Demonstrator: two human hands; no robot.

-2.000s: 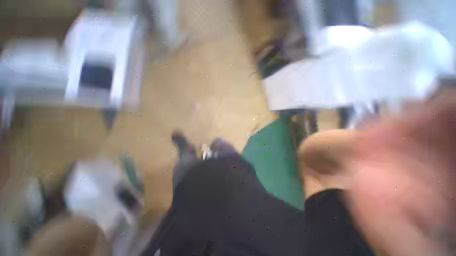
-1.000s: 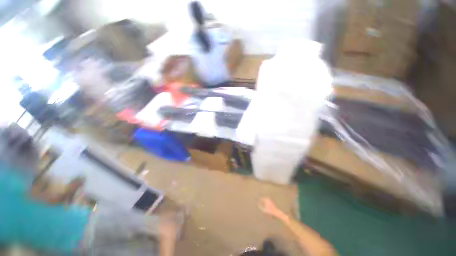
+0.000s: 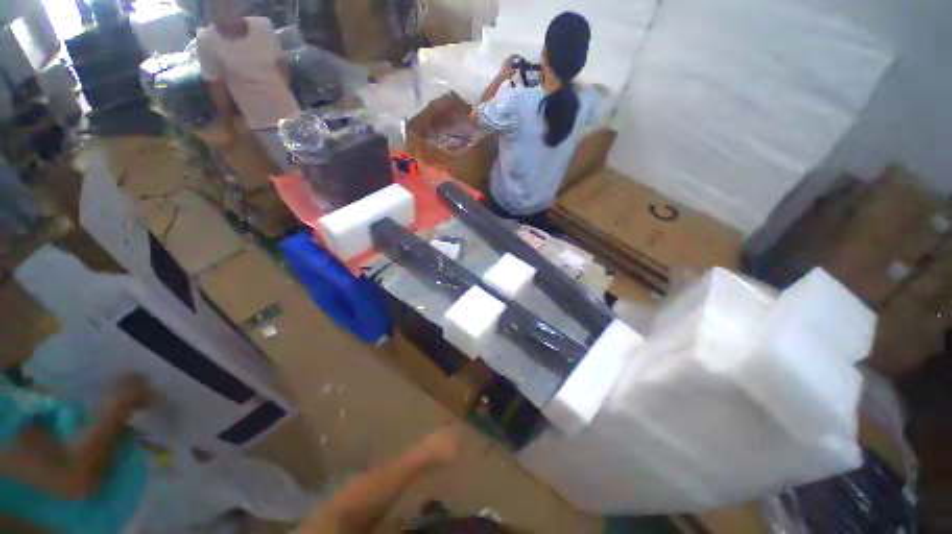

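Note:
My left hand, blurred, reaches in from the bottom edge, above the cardboard-covered floor. I see nothing in it, and its fingers cannot be made out. My right hand is out of the picture. In front, two long dark plastic-wrapped bars lie side by side on a low table. White foam blocks sit around and between them. A longer foam block stands at the far end, another at the near end. A dark wrapped box stands on a red sheet behind them.
A large stack of white foam stands at right. A blue plastic item is beside the table. A person in teal handles a white-and-black carton at left. A person in light blue stands behind the table; another person is farther back.
The view has turned and steadied, and the table with the bars is larger and sharper. The forearm at bottom right is gone; a hand now reaches in from bottom centre-left.

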